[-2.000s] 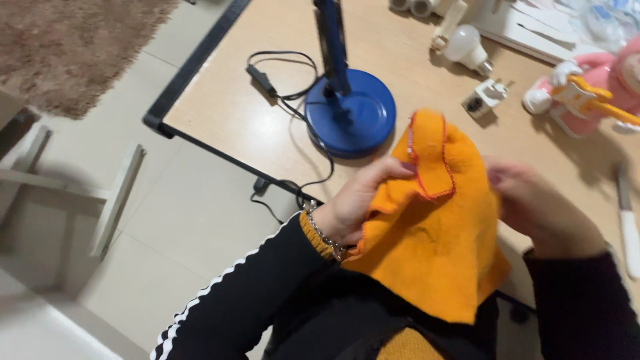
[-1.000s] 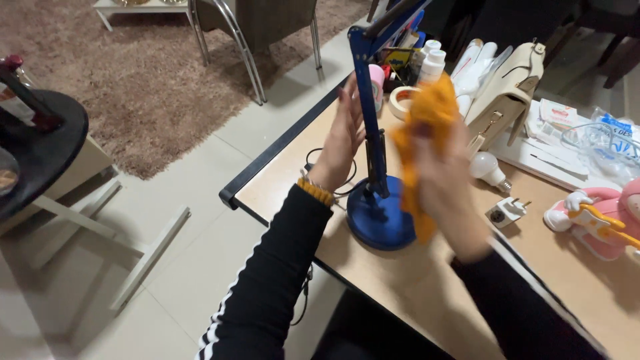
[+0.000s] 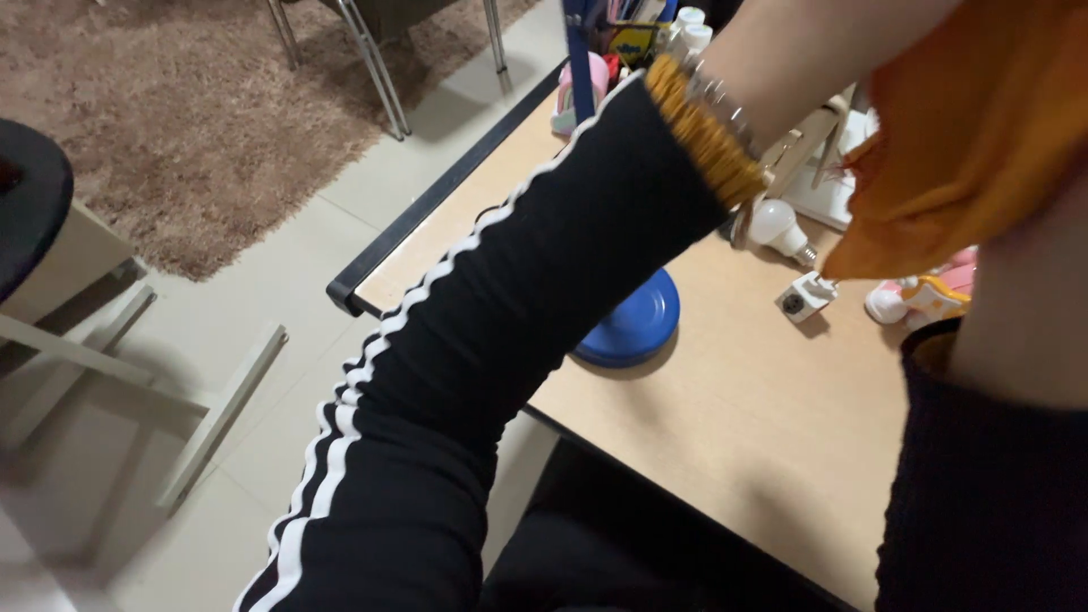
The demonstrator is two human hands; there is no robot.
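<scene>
An orange cloth [image 3: 977, 136] hangs at the upper right, between my two forearms. My left arm reaches across the view, and my left wrist [image 3: 807, 59] is beside the cloth, its fingers beyond the top edge. At the right, my bare right forearm [image 3: 1024, 314] rises to the cloth; the fingers of that hand are hidden or outside the view. Below my left sleeve shows the round blue base [image 3: 637, 323] of a desk lamp, standing on the table. Part of the blue lamp arm [image 3: 580, 72] is visible above the sleeve, the rest hidden.
A white light bulb [image 3: 775, 225] and a white plug adapter [image 3: 806, 296] lie right of the lamp base. A pink toy figure [image 3: 926, 293] is partly behind the cloth. Bottles [image 3: 690, 34] and a pink tape dispenser [image 3: 586, 85] stand at the back, near the table's dark edge [image 3: 459, 174].
The cloth was beside the lamp's arm a second ago and is now at the upper right. My left hand has left its place beside the lamp's arm, and my left sleeve now covers part of the lamp.
</scene>
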